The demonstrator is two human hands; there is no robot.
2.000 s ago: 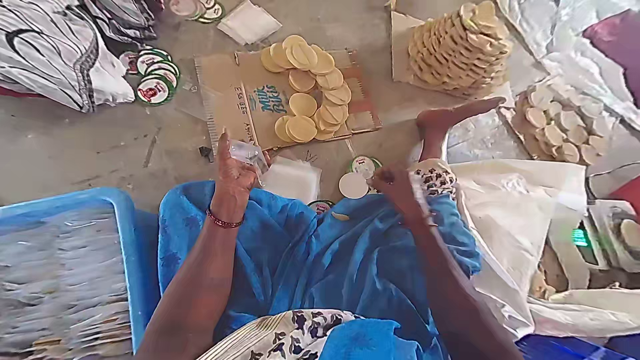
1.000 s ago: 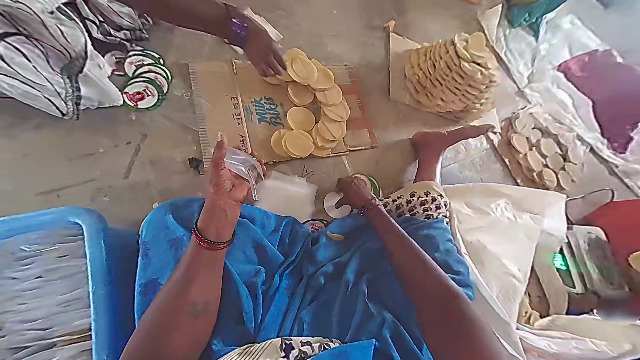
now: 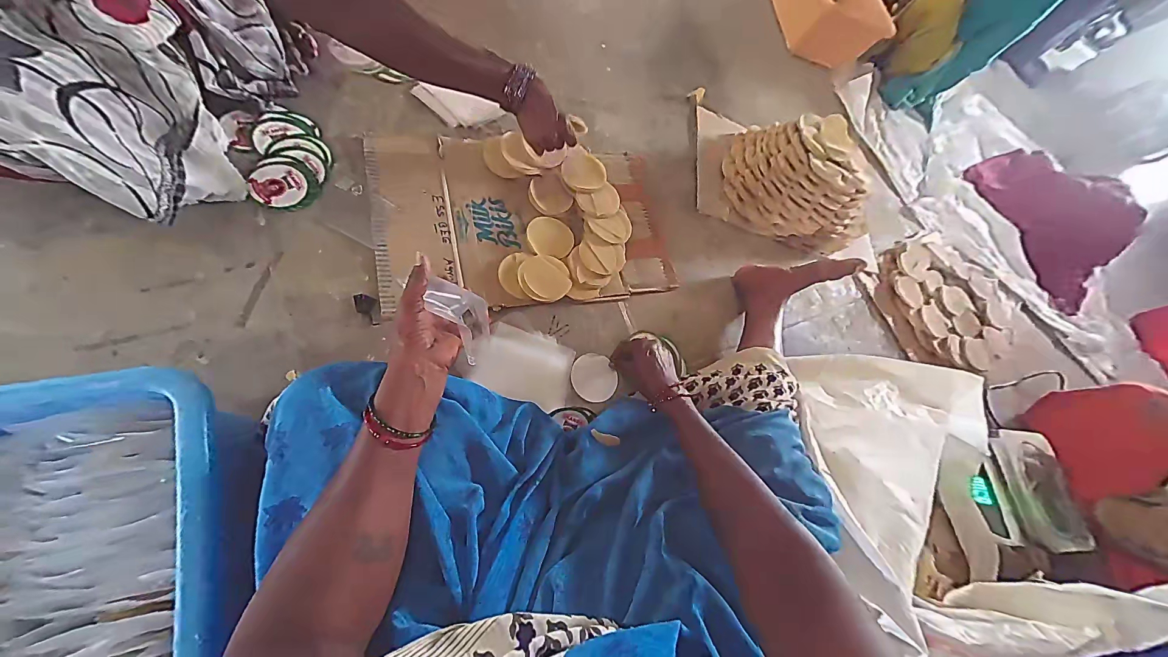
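Observation:
My left hand [image 3: 424, 333] is raised, with a clear plastic bag [image 3: 456, 310] held at its palm and thumb. Low over the floor in front of my lap, my right hand [image 3: 648, 365] has curled fingers touching or close to a white disc [image 3: 594, 377]; whether it grips anything is hidden. Round printed labels [image 3: 671, 347] lie partly behind that hand. A stack of clear plastic sheets or bags [image 3: 520, 365] lies between my hands. Beyond them, pale yellow flat rounds [image 3: 550, 237] rest on a flattened cardboard piece [image 3: 411, 219], and a co-worker's hand [image 3: 545, 119] touches those at the far edge.
A blue crate [image 3: 194, 456] of filled plastic packets stands at left. Printed round labels [image 3: 290, 164] lie near a co-worker's patterned cloth [image 3: 100, 100]. A tall pile of rounds [image 3: 794, 182] and another batch [image 3: 940, 301] are at right, near a scale with a lit display [image 3: 982, 490].
A co-worker's hand, absent two seconds ago, came in over the far rounds and has moved a little right since one second ago. My hands have stayed in nearly the same places.

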